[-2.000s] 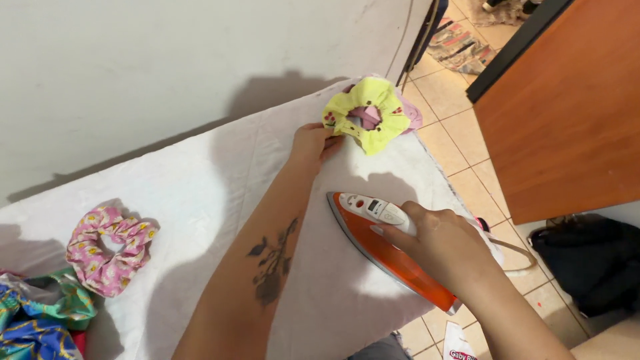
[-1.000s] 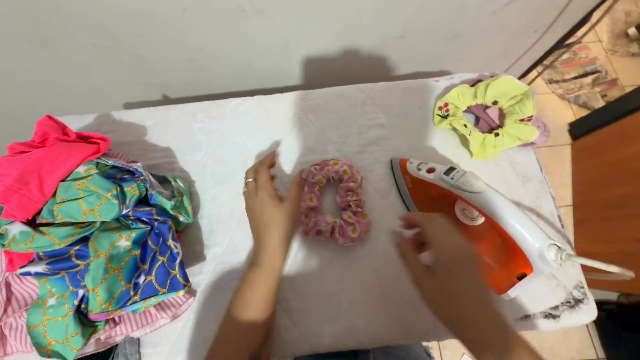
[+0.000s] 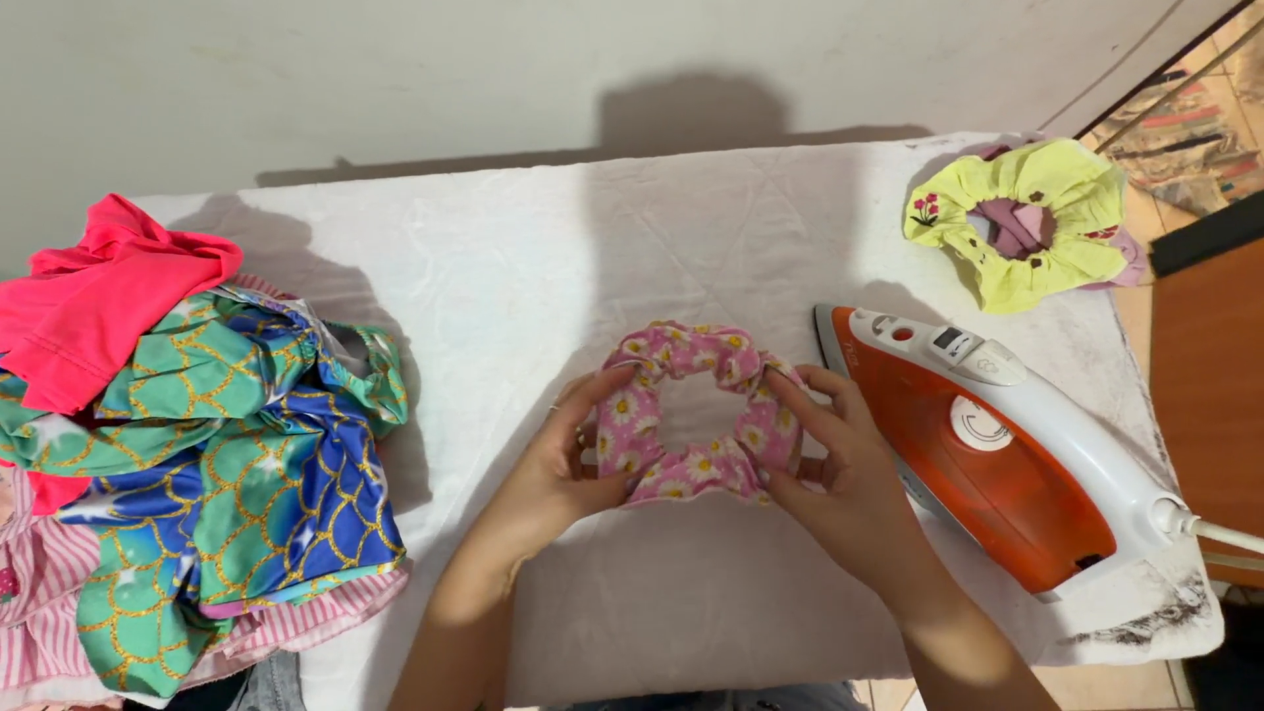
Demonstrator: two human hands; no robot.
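Note:
A pink scrunchie with a daisy print (image 3: 630,420) is stretched into a squarish ring just over the white cloth surface (image 3: 484,257). My left hand (image 3: 563,464) pinches its left side between thumb and fingers, and my right hand (image 3: 839,474) pinches the right side. Close by my right hand, an orange and white steam iron (image 3: 978,444) rests on the cloth, its tip pointing to the upper left. At the far right corner lies a yellow-green scrunchie with small flowers (image 3: 1066,197), on top of mauve fabric.
Piled clothes lie at the left: a bright pink garment (image 3: 118,286), a green and blue scale-print garment (image 3: 267,484) and pink striped fabric (image 3: 336,612). A wall (image 3: 425,79) runs behind the surface. The iron's cord (image 3: 1224,535) leaves to the right. The cloth has dark scorch-like marks.
My right hand has left the iron, held two seconds ago. Both hands have taken hold of the pink scrunchie, which lay flat a second ago. The view has shifted left since the first frame.

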